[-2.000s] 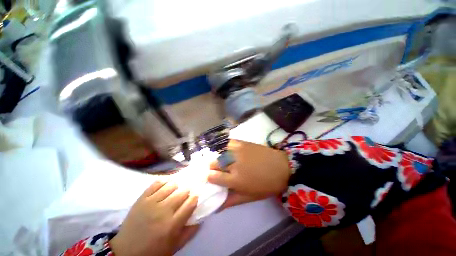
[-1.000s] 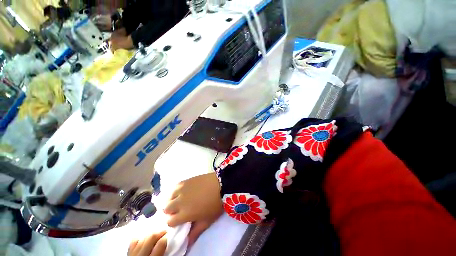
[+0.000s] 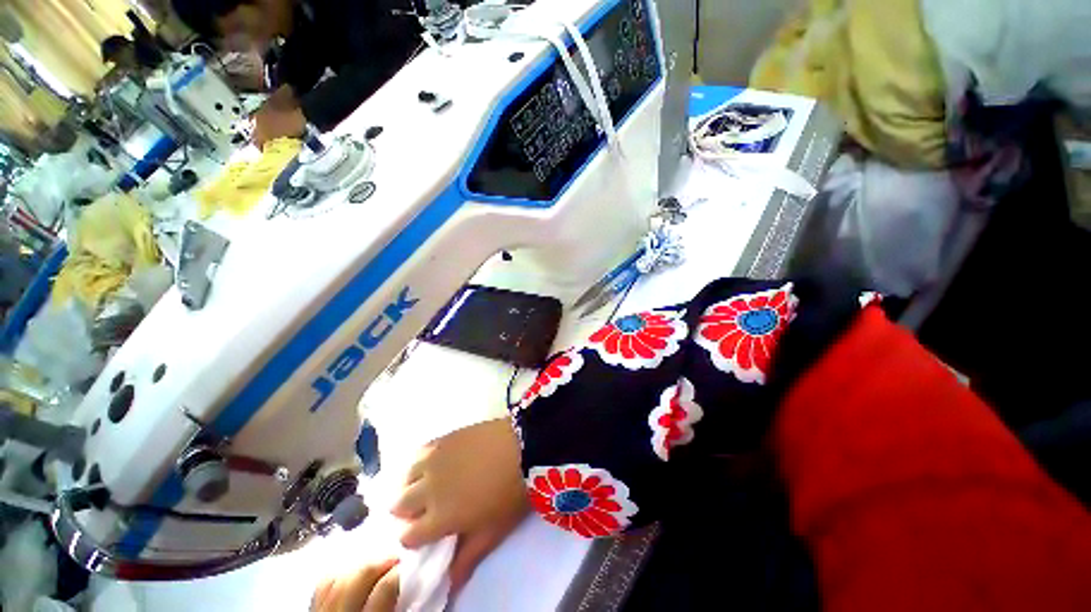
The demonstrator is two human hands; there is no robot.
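Observation:
A small white fabric piece [image 3: 426, 576] lies between my hands at the lower edge of the picture. My right hand [image 3: 464, 490] is bent over it, with fingers and thumb holding it. My left hand [image 3: 359, 588] is cut off by the bottom edge; only its fingers show, at the fabric's left side. The white Jack sewing machine [image 3: 269, 347] stands just beyond my hands, its round tension dial [image 3: 341, 500] near my right fingertips. A small dark blue-grey block [image 3: 367, 447] is above my right hand. The needle area is not visible.
A black phone [image 3: 497, 325] lies behind my right wrist, with blue-handled snips [image 3: 622, 277] beyond it. White looped strips [image 3: 742, 132] lie at the table's right end. A measuring tape [image 3: 608, 574] runs along the front edge. Another person [image 3: 347, 60] sits beyond the machine.
The view has swung right along the machine since two seconds ago, bringing the control panel into sight and most of my left hand out. My right hand still holds the white piece.

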